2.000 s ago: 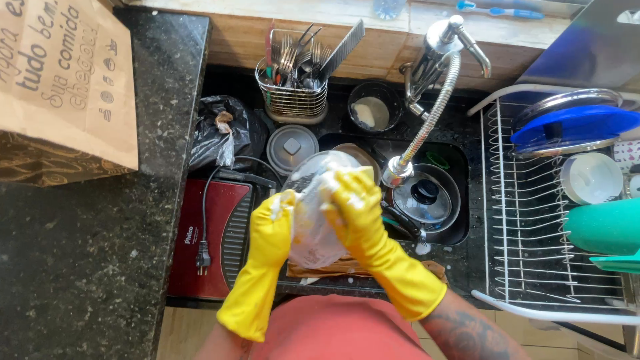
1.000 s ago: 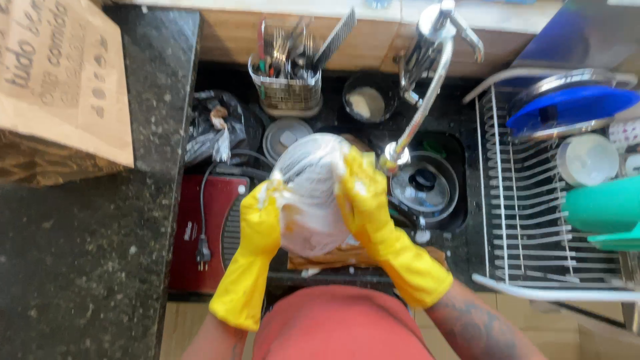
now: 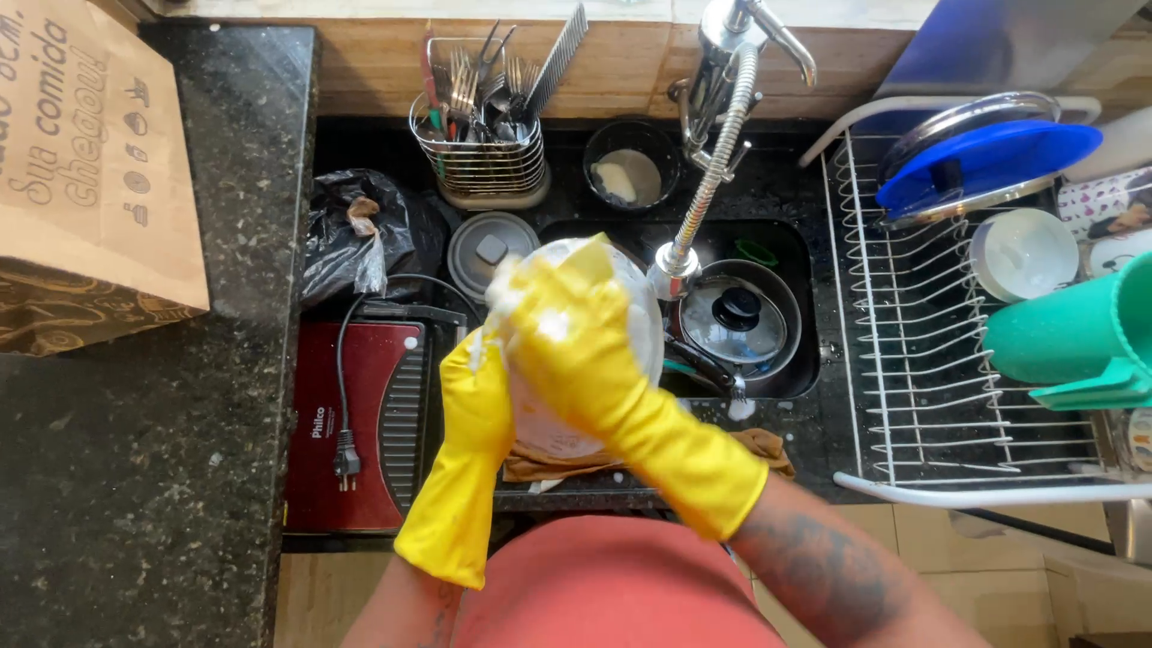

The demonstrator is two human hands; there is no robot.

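Note:
Both my hands wear yellow rubber gloves. My left hand (image 3: 477, 382) grips the left edge of a whitish round dish or lid (image 3: 641, 315), which is sudsy and held up over the near edge of the sink. Across its face lies my right hand (image 3: 576, 337), slightly blurred, with a yellow sponge (image 3: 591, 261) at its fingertips. White foam clings to both gloves. Behind and to the right, a pan with a glass lid (image 3: 738, 315) sits in the black sink basin (image 3: 801, 243). A brown cloth (image 3: 562, 466) lies below the dish on the counter edge.
Chrome faucet (image 3: 711, 180) above the sink; cutlery basket (image 3: 490, 162) and black bowl (image 3: 633, 166) behind. At left, a black plastic bag (image 3: 396, 225), red electric grill (image 3: 346, 387) and paper bag (image 3: 108, 180). On the right, a white dish rack (image 3: 886, 360) holds a blue plate and green jug.
My right hand has moved left across the dish, from its right side to near my left hand. The left hand still holds the dish's left edge.

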